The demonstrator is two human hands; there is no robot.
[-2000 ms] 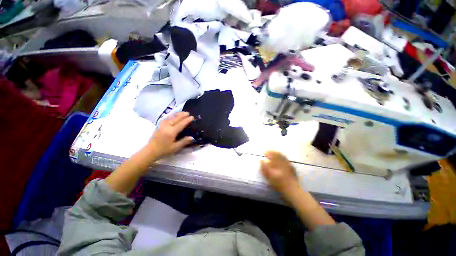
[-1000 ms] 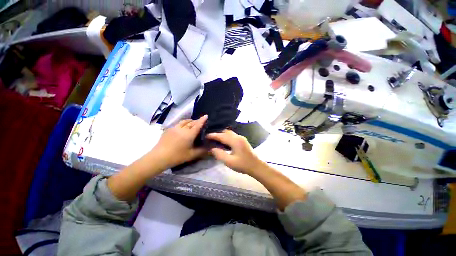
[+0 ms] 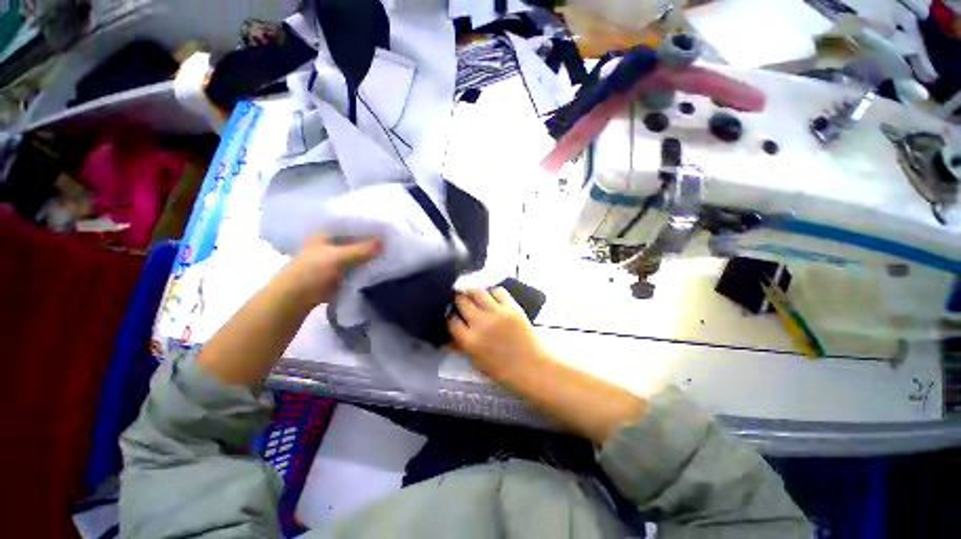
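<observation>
My left hand [image 3: 322, 267] holds a light grey fabric piece [image 3: 390, 226] with a black stripe, lifted and blurred over the table. My right hand [image 3: 493, 326] has its fingers on a black fabric piece [image 3: 414, 303] beneath it. Another black piece [image 3: 467, 223] lies behind, and a dark corner [image 3: 522, 300] shows right of my fingers. How the layers lie under my hands is partly hidden. The presser foot [image 3: 642, 282] of the sewing machine [image 3: 780, 179] is to the right, with no fabric seen under it.
Long grey-white strips [image 3: 364, 147] drape at the table's back left. Small black pieces [image 3: 752, 284] and yellow-green snips [image 3: 798, 319] lie under the machine arm. A pink cloth strip [image 3: 653, 95] is on the machine head. A blue basket [image 3: 282, 444] is below the front edge.
My right hand moved from beside the machine to the black pieces. Since then, my left hand has taken hold of a light grey piece and brought it over them.
</observation>
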